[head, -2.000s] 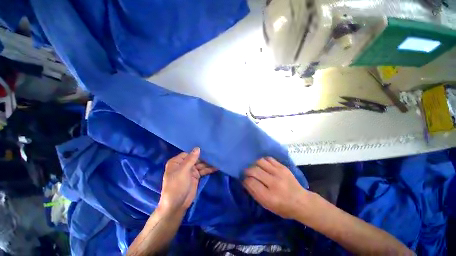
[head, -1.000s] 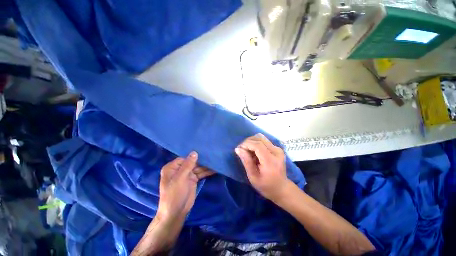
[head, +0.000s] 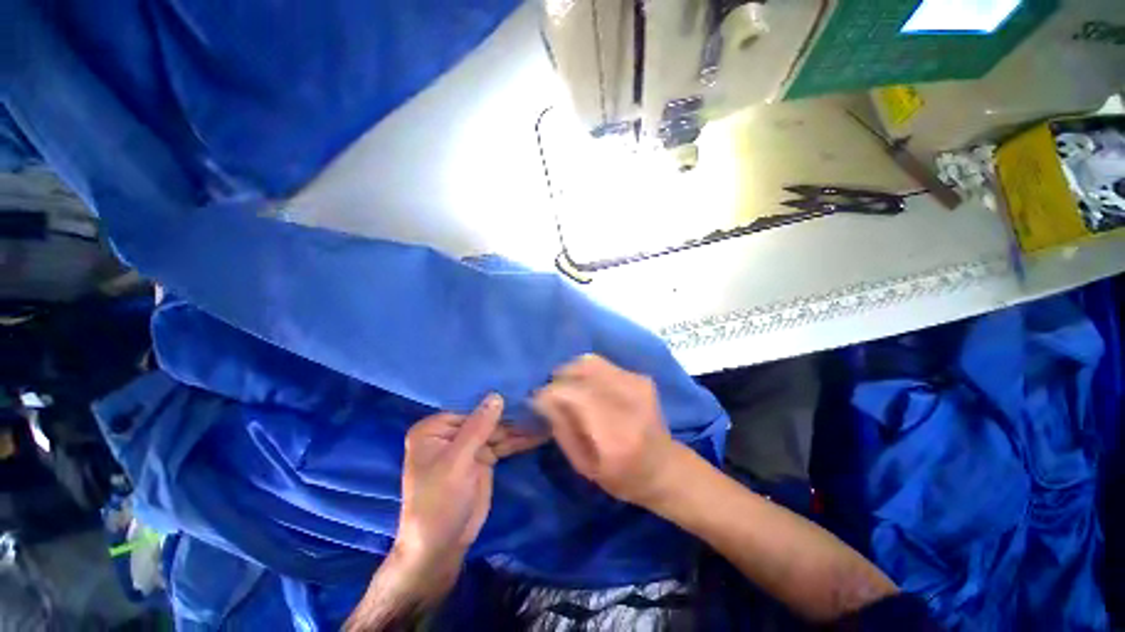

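A broad, paler matte blue band (head: 358,309) runs from the upper left down to the table's front edge, over the darker blue garment body (head: 284,463). My left hand (head: 450,475) pinches the band's lower edge between thumb and fingers, thumb on top. My right hand (head: 605,426) is just right of it, over the band near the same edge. Its fingers are bent and blurred, and I cannot tell if they grip the cloth.
The cream sewing machine (head: 679,62) stands at the top under bright light. Black thread snips (head: 851,200), a thin brownish tool (head: 919,170) and a yellow scrap box (head: 1042,191) lie right. A pale scale (head: 839,303) lines the front edge. Crumpled blue garments (head: 987,457) hang at lower right.
My right hand has moved left, closer to my left hand, which still pinches the edge. The view has shifted, so the machine and table sit further left and higher.
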